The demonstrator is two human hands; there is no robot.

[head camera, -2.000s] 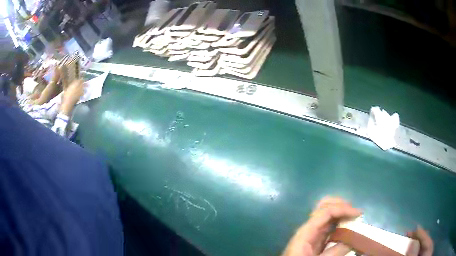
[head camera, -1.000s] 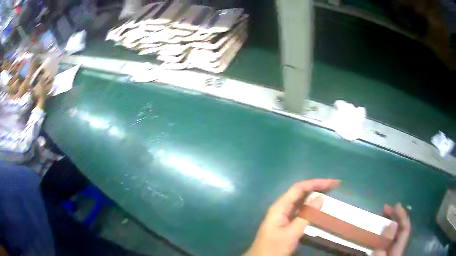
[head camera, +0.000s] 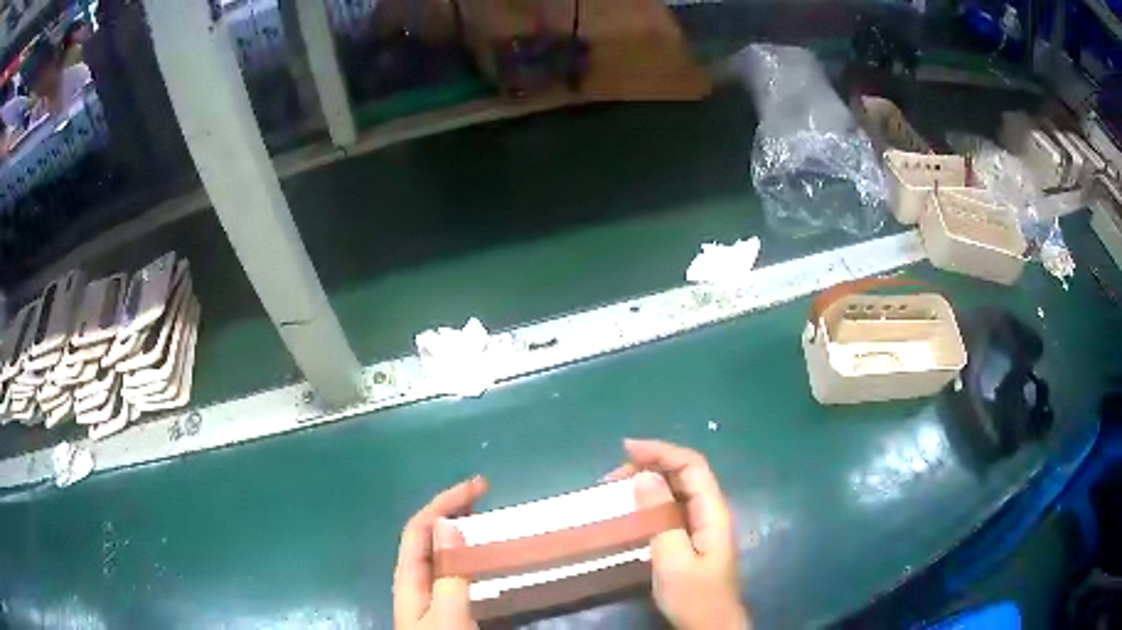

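Note:
A cream housing (head camera: 541, 514) with a flat brown strap (head camera: 554, 542) along its long side is held between both hands at the bottom centre. My left hand (head camera: 437, 560) grips its left end, with the thumb over the strap end. My right hand (head camera: 689, 529) grips its right end, with the thumb on the other strap end. The strap ends are partly hidden by the fingers. Another cream housing (head camera: 888, 369), open and with a brown strap arched behind it, stands on the green bench to the right.
Stacked cream frames (head camera: 123, 338) lie at left beyond the pale metal rail (head camera: 591, 338), near an upright (head camera: 246, 209). White scraps (head camera: 464, 357) lie on the rail. A black bundle (head camera: 1009, 382), more housings (head camera: 972, 234) and a clear plastic bag (head camera: 812, 160) are at right.
The view has swung right, bringing the other housings, black bundle and plastic bag into view. Both hands still hold the strapped housing, now nearer the picture's centre.

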